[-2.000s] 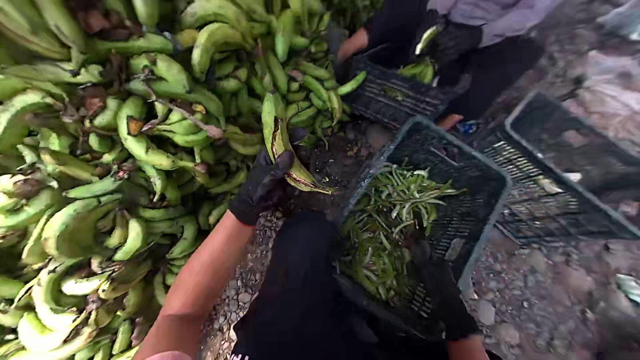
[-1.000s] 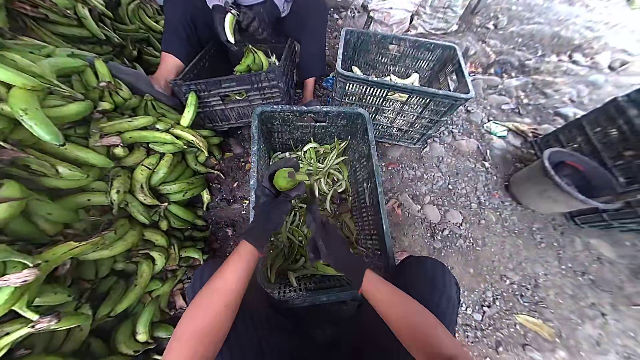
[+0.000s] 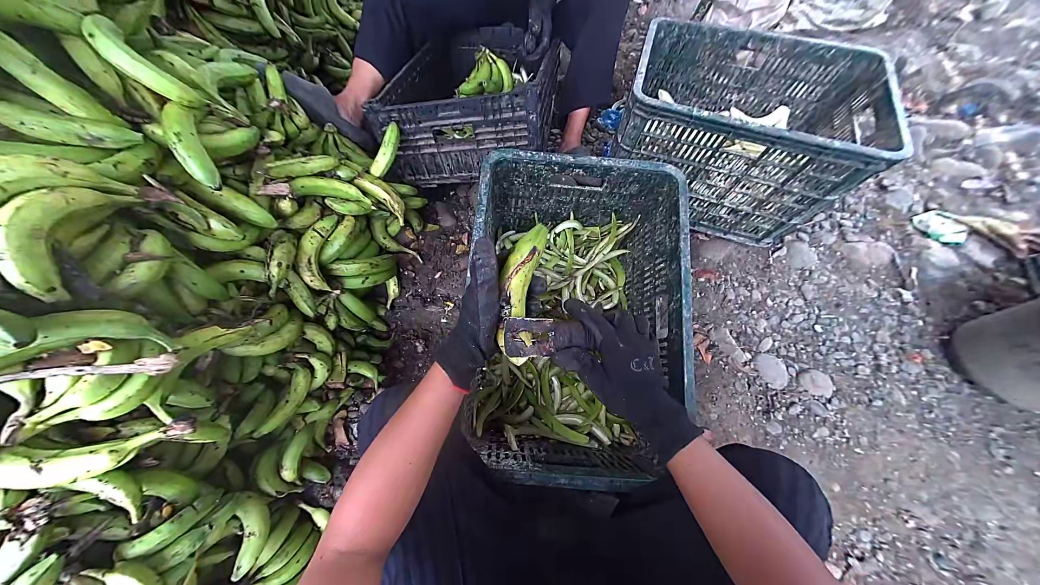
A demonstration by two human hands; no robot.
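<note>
My left hand (image 3: 479,313), in a black glove, grips a green plantain (image 3: 522,264) that stands roughly upright over the crate. A short flat blade (image 3: 528,337) lies across the plantain's lower end, its handle in my right hand (image 3: 621,361), which is gloved as well. Below both hands is a dark green plastic crate (image 3: 685,244) between my legs. Strips of green peel (image 3: 561,406) cover much of its bottom. The plantain's far side and my left fingertips are partly hidden.
Green plantains (image 3: 325,252) are heaped along the left. Beyond my crate, another person sits at a black crate (image 3: 463,138) holding green plantains (image 3: 487,73). A second green crate (image 3: 772,134) with pale pieces inside stands at the upper right. Stony ground and a grey bucket (image 3: 1003,349) lie right.
Two seconds ago my left hand held a plantain beside the heap; it is now over the crate. The plantain, end-on a second ago, now shows its length, with the blade against it.
</note>
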